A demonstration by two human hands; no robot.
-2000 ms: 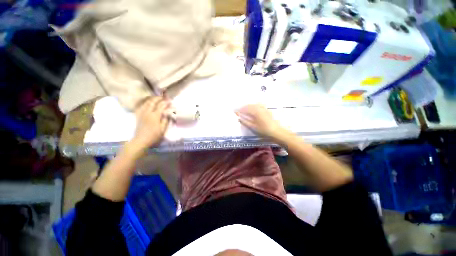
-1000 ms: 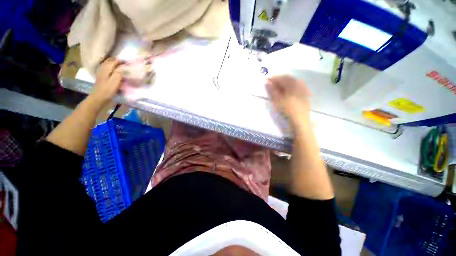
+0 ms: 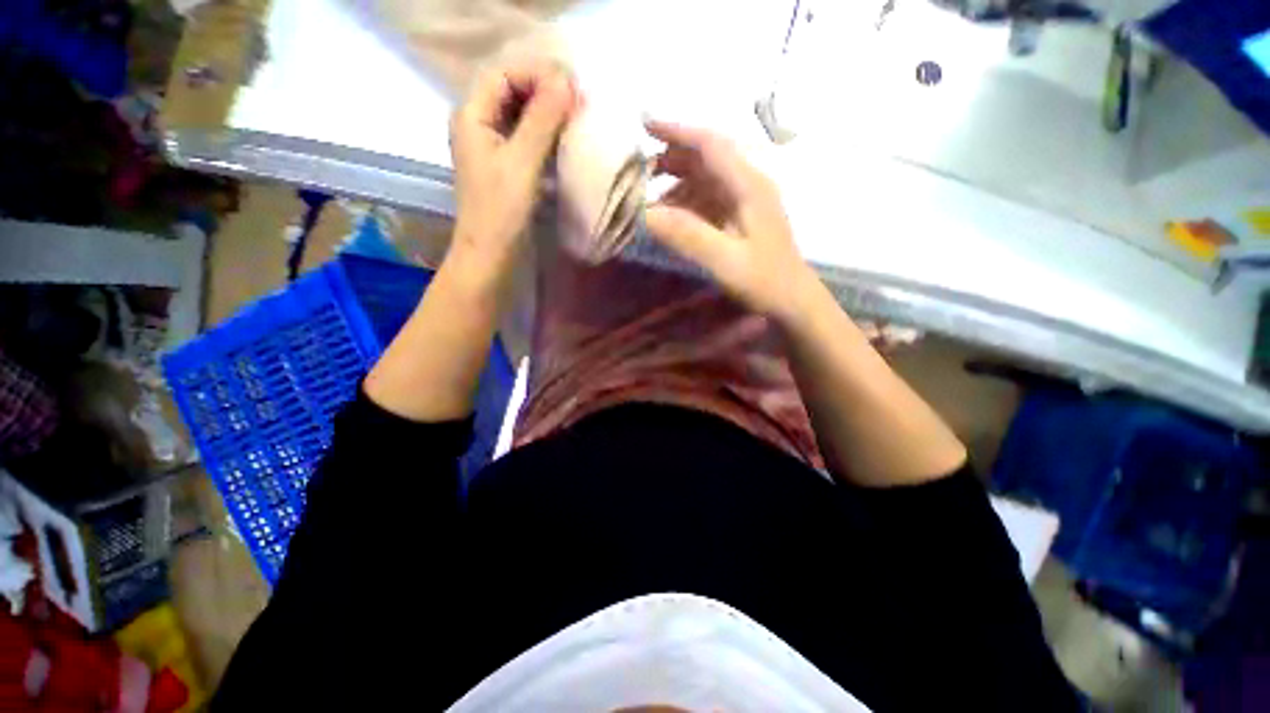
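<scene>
The beige sleeve cuff [image 3: 602, 178] hangs over the front edge of the white machine table, its open end toward me. My left hand [image 3: 515, 128] pinches the cloth at the upper left of the cuff. My right hand [image 3: 722, 216] is at the cuff's right side, fingers curved apart, with the thumb near the open end; whether it touches the cloth is hard to tell. The rest of the beige garment [image 3: 481, 31] lies behind, cut off by the top edge. No buttons can be made out.
The white table [image 3: 961, 209] runs across the top, with its wooden section [image 3: 209, 63] at the left. Parts of the sewing machine [image 3: 1226, 56] show at top right. A blue slatted crate [image 3: 265, 397] stands at lower left, and more blue crates [image 3: 1163, 481] are under the table at right.
My left hand has brought the cuff right to the table's front edge. My right hand has moved from near the needle area to beside the cuff. The view has shifted, so less of the machine shows.
</scene>
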